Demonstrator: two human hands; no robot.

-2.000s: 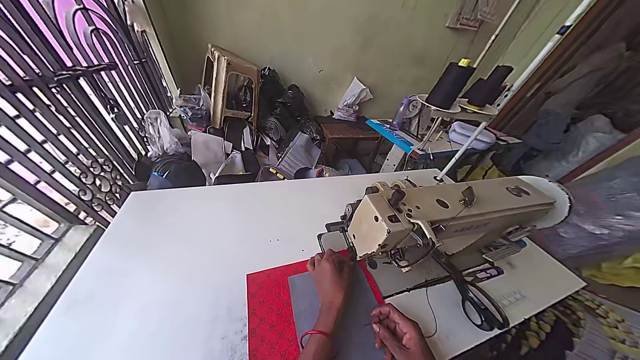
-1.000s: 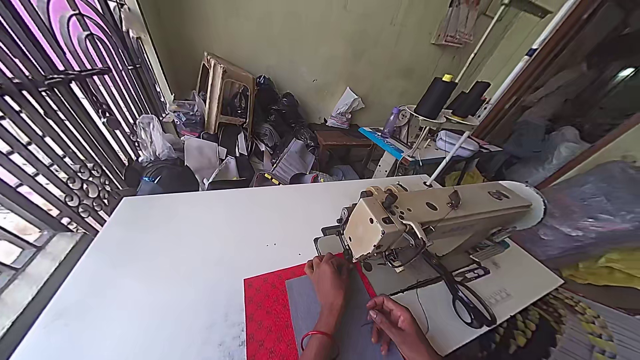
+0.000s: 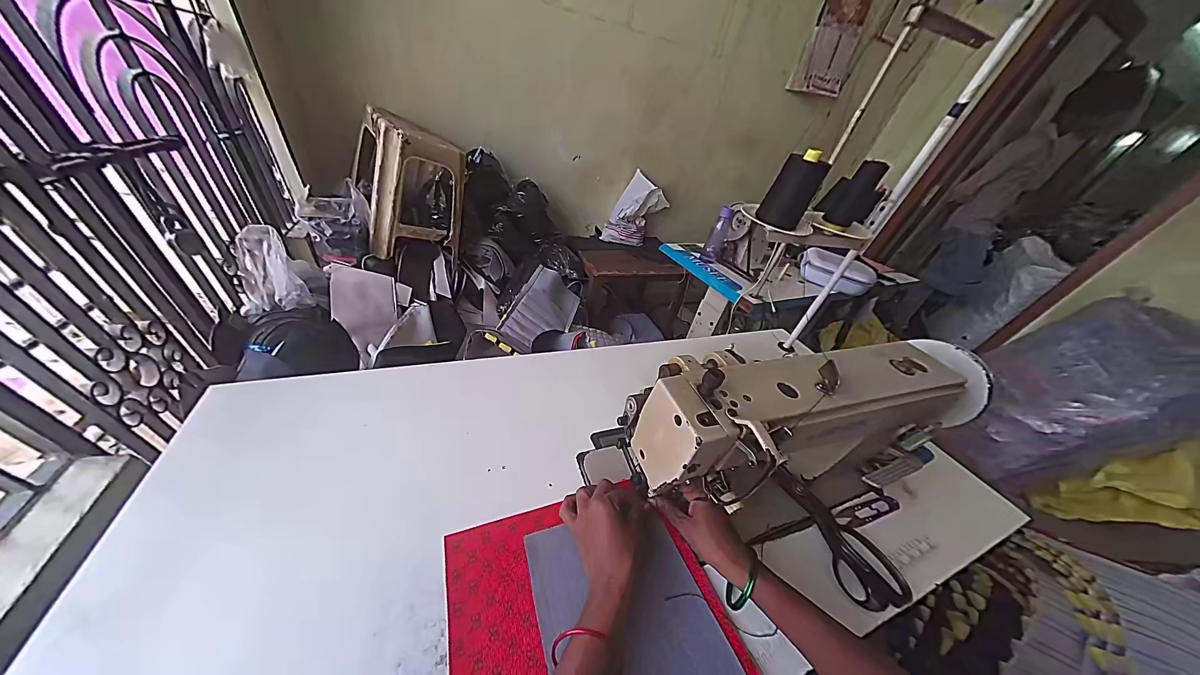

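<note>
A cream industrial sewing machine (image 3: 797, 403) stands on a white table. Red patterned fabric (image 3: 487, 572) with a grey fabric piece (image 3: 562, 591) on top runs up to the needle area. Across the grey piece, near the presser foot, rests my left hand (image 3: 603, 520), fingers bent down on the fabric. My right hand (image 3: 698, 530) is at the red edge just right of the needle area, its fingertips partly hidden beneath the machine head; whether they pinch the cloth is unclear. Black-handled scissors (image 3: 867, 562) lie on the machine bed, right of my right hand.
The white tabletop (image 3: 328, 487) extends left toward a metal grille (image 3: 103, 225). Black thread cones (image 3: 792, 190) stand on a stand behind the machine. Beyond the table are a plastic stool (image 3: 412, 183), bags and scraps. Beside the scissors lies a small dark tool (image 3: 867, 510).
My right hand has moved up and forward from the lower part of the fabric to the needle area. My left hand stays on the fabric by the machine head.
</note>
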